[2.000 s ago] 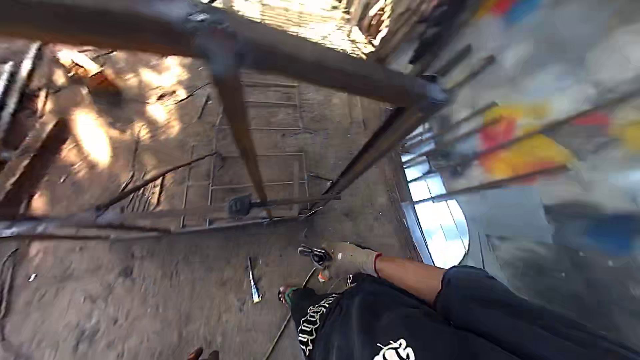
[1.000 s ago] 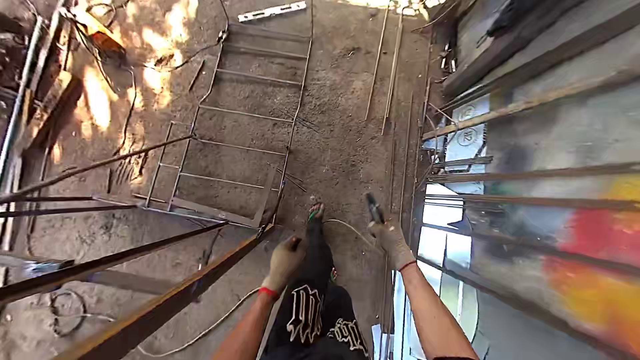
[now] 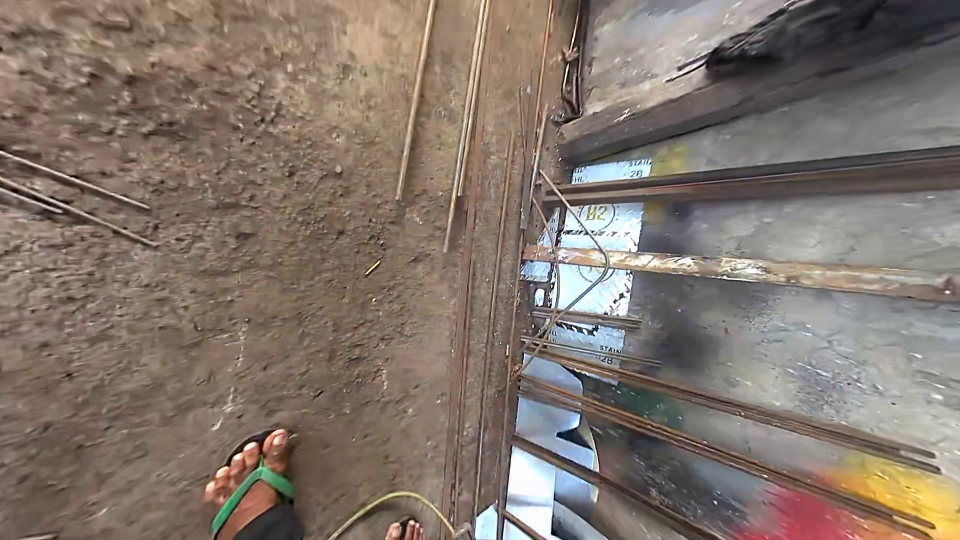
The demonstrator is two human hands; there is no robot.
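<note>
Neither my left hand nor my right hand shows in the head view now. A foot in a green-strapped sandal [image 3: 259, 480] stands on the bare soil at the lower left, and the toes of another foot [image 3: 405, 529] show at the bottom edge. Between them a yellowish cable [image 3: 382, 496] curves over the ground. Long rusty steel rods [image 3: 491, 322] lie lengthwise beside the wall. Several metal bars [image 3: 735, 409] lean against the painted wall on the right, and a bent wire [image 3: 600, 262] hangs over their lower ends.
Shiny metal sheets [image 3: 534, 450] stand at the foot of the concrete wall [image 3: 862, 330], behind the bars. Thin rods [image 3: 415, 105] lie on the soil at the top, and more rod ends [image 3: 82, 196] reach in from the left. A dark beam [image 3: 675, 112] slants at the upper right.
Both gloved hands, in view a second ago with a dark tool at the right one, are out of view. The view has moved towards the wall, and the welded rod frame is gone from it.
</note>
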